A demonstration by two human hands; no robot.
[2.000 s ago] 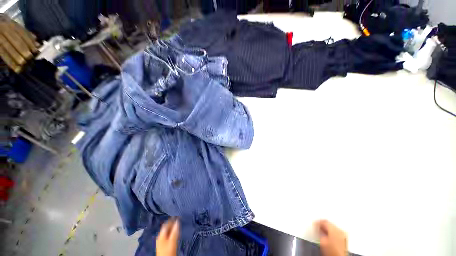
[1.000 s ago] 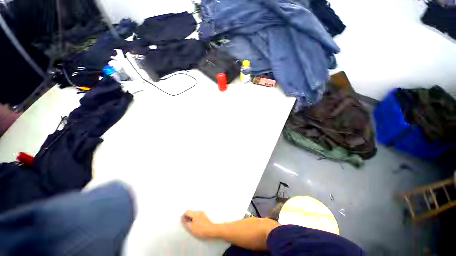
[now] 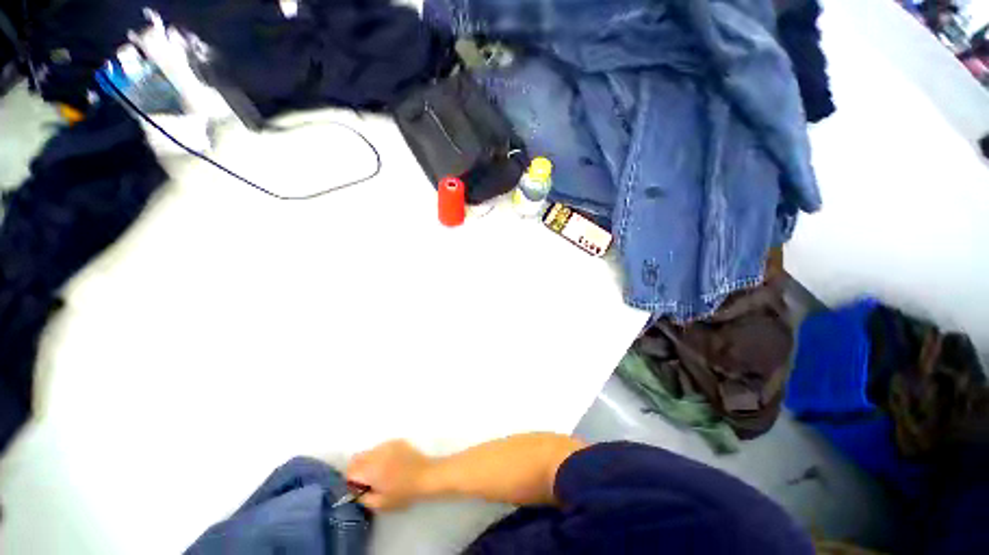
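A piece of blue denim (image 3: 284, 514) lies at the bottom edge of the picture, cut off by it. My right hand (image 3: 388, 475) is at its right end, closed around a small dark tool with a shiny tip (image 3: 354, 495), which looks like thread snips, partly hidden by the fingers. The hand touches or nearly touches the denim; whether it also grips the cloth cannot be told. My left hand is out of the picture.
Jeans (image 3: 672, 184) are heaped at the table's far right corner. Beside them are a smartphone (image 3: 578, 230), a small bottle with yellow cap (image 3: 534, 184) and a red thread cone (image 3: 451, 202). Black garments (image 3: 325, 54) and a cable (image 3: 284, 197) lie beyond. A blue crate (image 3: 833, 363) stands right.
The view has turned right from the first jeans heap and moved closer to the cone and phone. My right hand has come to the denim at the bottom. My left hand has gone out of view.
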